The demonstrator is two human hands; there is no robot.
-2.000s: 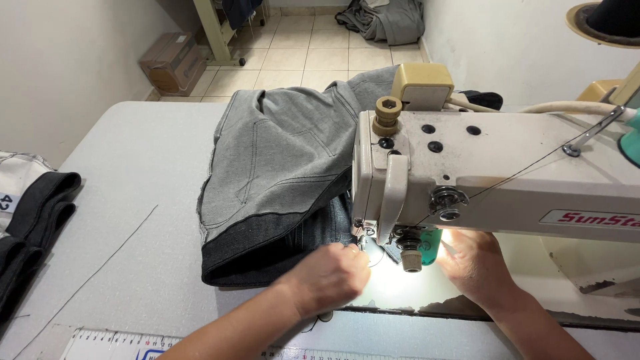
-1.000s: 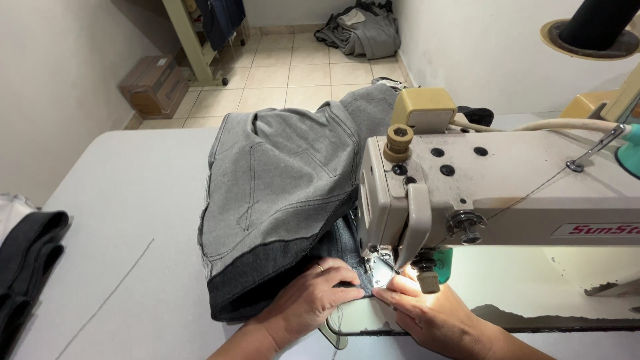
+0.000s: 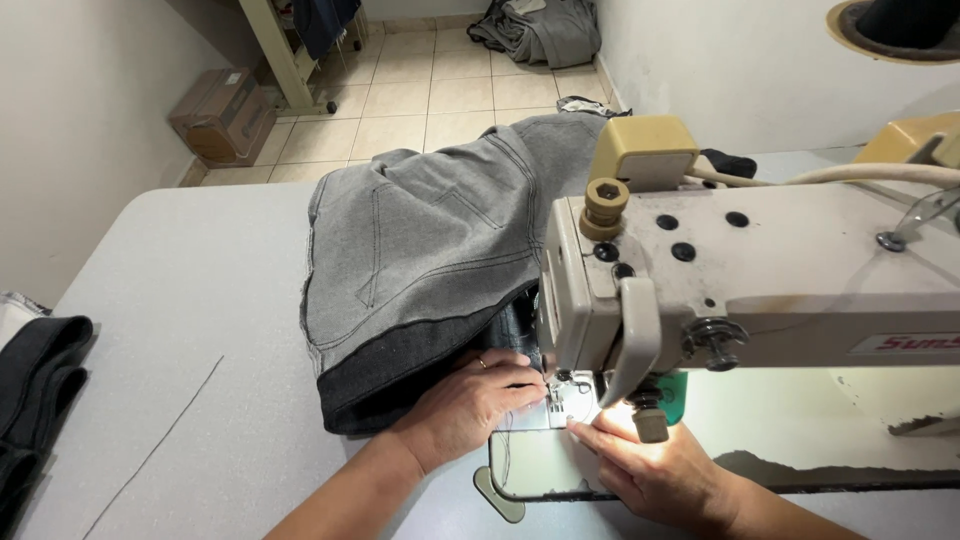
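An industrial sewing machine point(image 3: 757, 277) reaches in from the right, its lamp lighting the metal needle plate point(image 3: 559, 409). Grey and black denim trousers point(image 3: 442, 240), inside out, lie bunched left of and behind the machine head. My left hand point(image 3: 469, 405), with a ring on one finger, rests at the dark waistband edge, its fingertips just left of the presser foot point(image 3: 556, 396); whether it pinches the cloth is hidden. My right hand point(image 3: 652, 465) lies right of the needle plate, index finger touching its front edge, the other fingers curled. Loose threads point(image 3: 507, 450) trail over the machine bed.
Folded dark garments point(image 3: 45, 390) lie at the table's left edge, near a loose thread point(image 3: 154, 448). Beyond the table are a cardboard box point(image 3: 225, 120), a metal stand point(image 3: 281, 60) and a heap of grey cloth point(image 3: 540, 34) on the tiled floor. A thread cone point(image 3: 907, 26) stands upper right.
Since the last earlier frame, my right hand has drawn away from my left, to the right of the presser foot. The needle plate between them is now more exposed.
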